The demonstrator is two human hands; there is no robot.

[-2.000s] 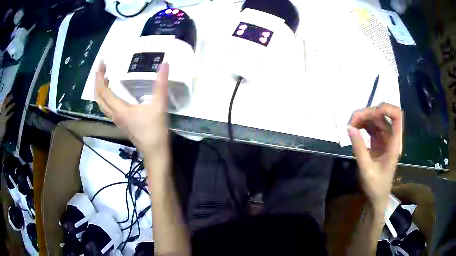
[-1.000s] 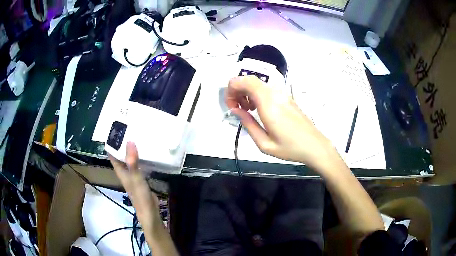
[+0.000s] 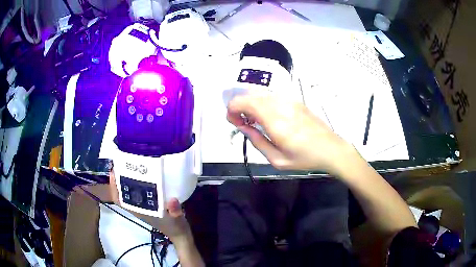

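A white security camera with a black head (image 3: 154, 122) is held up at the bench's front edge at left. Its lamp ring faces me and glows bright pink. My left hand (image 3: 175, 221) holds its white base from below, thumb at the lower right of the dark front panel. A second camera (image 3: 266, 62) lies on the white paper at the centre, its dark panel showing light squares. My right hand (image 3: 271, 122) is over its lower part, fingertips pinched on a small pale slip (image 3: 235, 95). A black cable (image 3: 245, 156) hangs from that camera over the bench edge.
Two more white cameras (image 3: 182, 32) with short leads are at back left. A black pen (image 3: 369, 119) lies on paper at right, with a white card (image 3: 385, 45) and a small round white piece (image 3: 381, 21) behind. Open cartons (image 3: 81, 224) holding cables and cameras are below the bench.
The left camera has been raised and turned so its head faces me, and its lamps now glow brighter. My right hand came from the right to the centre camera and has stayed there.
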